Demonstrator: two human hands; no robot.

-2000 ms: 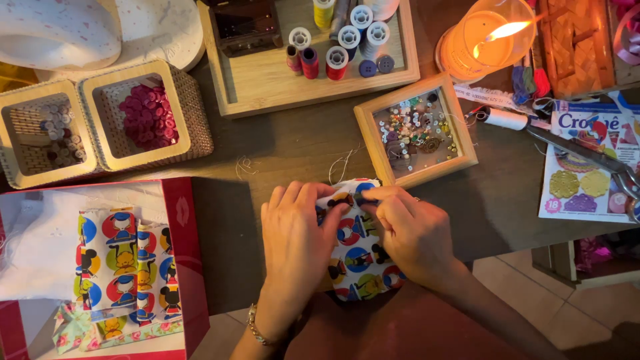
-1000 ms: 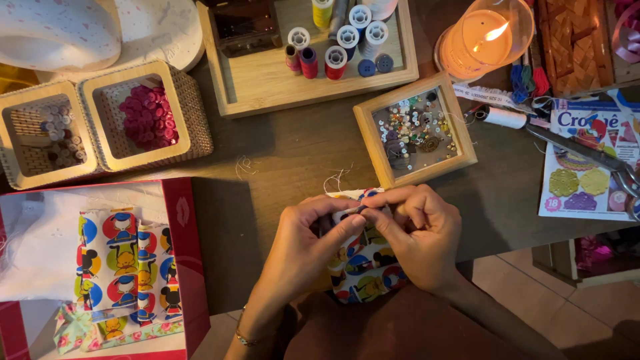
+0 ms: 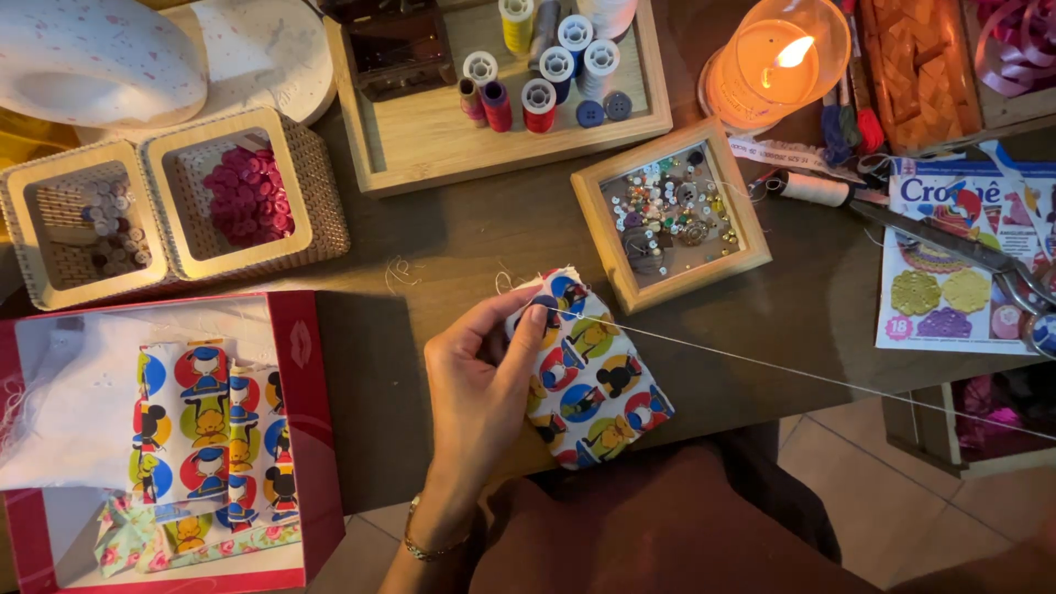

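Observation:
My left hand (image 3: pixel 487 371) pinches the upper left edge of a folded piece of cartoon-print cotton fabric (image 3: pixel 606 379) between thumb and fingers, at the table's near edge. A dark blue button shows beside the thumb tip. From there a white thread (image 3: pixel 767 360) runs taut to the right, out past the right edge of the view. My right hand is out of view; only a blurred bit of forearm shows at the lower right corner. No needle can be made out.
Near the fabric stand a wooden-framed tray of beads (image 3: pixel 747 264), a wooden tray with thread spools (image 3: pixel 516 158) and woven baskets of buttons (image 3: pixel 318 198). A red box (image 3: pixel 326 462) holds fabric. A lit candle (image 3: pixel 767 70), scissors (image 3: pixel 973 247) and a crochet magazine (image 3: pixel 899 330) lie rightward.
My right hand has left the fabric and gone out of view to the right. The thread is now drawn out long and taut. My left hand still holds the fabric, which shows more of its print.

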